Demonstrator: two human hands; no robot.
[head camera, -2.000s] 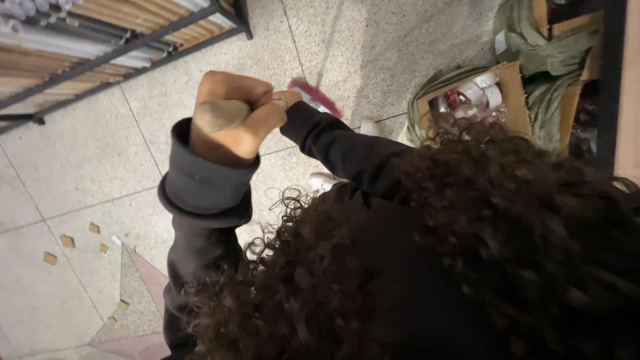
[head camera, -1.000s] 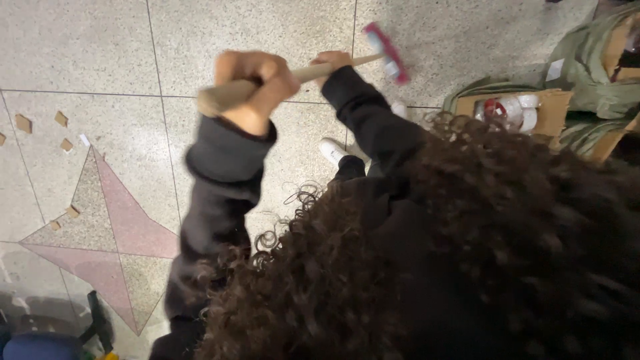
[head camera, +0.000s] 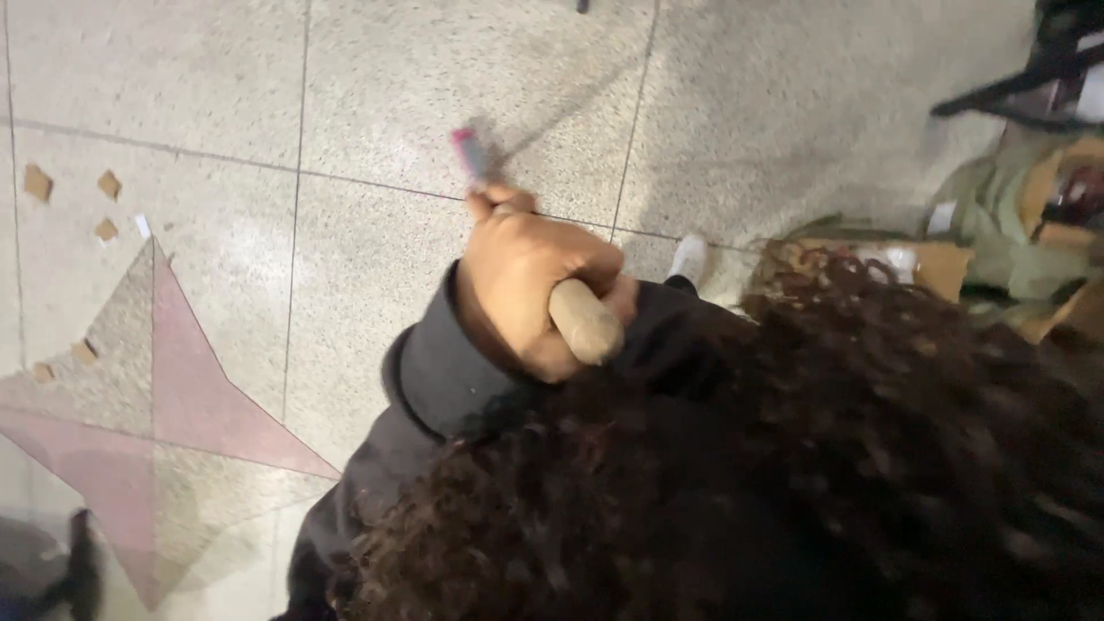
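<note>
My left hand (head camera: 539, 285) is closed around the rounded upper end of a long, pale wooden handle (head camera: 586, 323). Lower along this handle, my right hand (head camera: 503, 200) grips it, partly hidden behind the left hand. Beyond the right hand shows the tool's small pink and grey-blue head (head camera: 470, 155), close to the floor. It is blurred, so I cannot tell whether it is a broom or another brush. Black sleeves cover both arms, and dark curly hair (head camera: 862, 431) hides much of the lower right.
Small brown pieces (head camera: 109, 184) and a white scrap (head camera: 143, 226) lie on the speckled floor near an inlaid pink star (head camera: 190, 345). A white shoe (head camera: 690, 257) stands right of my hands. Farther right are an open cardboard box (head camera: 944, 267) and green fabric (head camera: 992, 203).
The tool's head has moved left over the floor, nearer the star. My left hand now overlaps the right in view; one second ago they showed apart. The view has shifted, and the rack has left it.
</note>
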